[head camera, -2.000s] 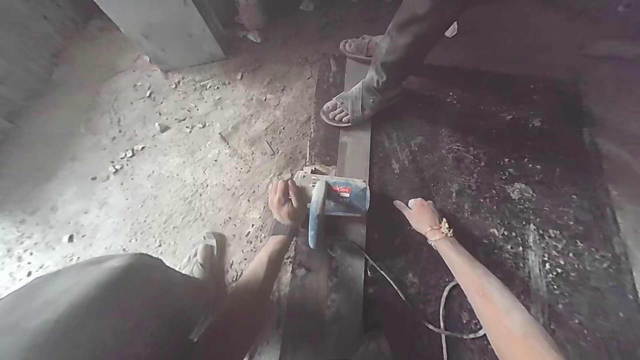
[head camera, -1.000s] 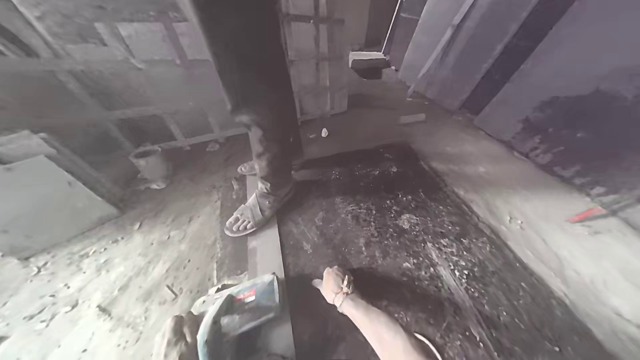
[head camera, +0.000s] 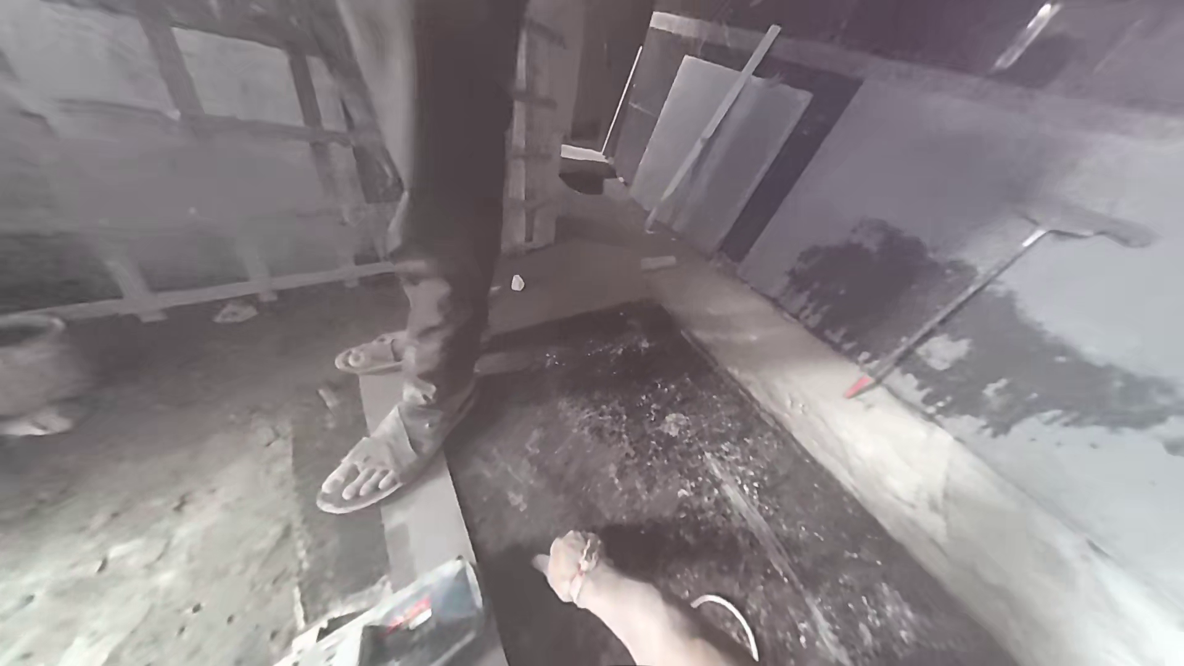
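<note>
At the bottom edge, a corded-type blue power tool with a red label lies on a long narrow board; the frame cuts it off. My left hand is out of view. To the right of the tool, my right hand, with a bracelet at the wrist, is over or on a dark, dust-spotted panel. Its thumb points left and its fingers look curled; whether they hold anything is hidden. A pale cable curves beside my right forearm.
Another person's sandalled foot stands on the narrow board, the other foot behind it. A long-handled tool leans on the right wall. A bucket-like container is at far left. Sheets and a plank lean farther back.
The view has swung up and forward, showing more of the room. My left hand, at the power tool's left side in the earlier frames, is out of view now.
</note>
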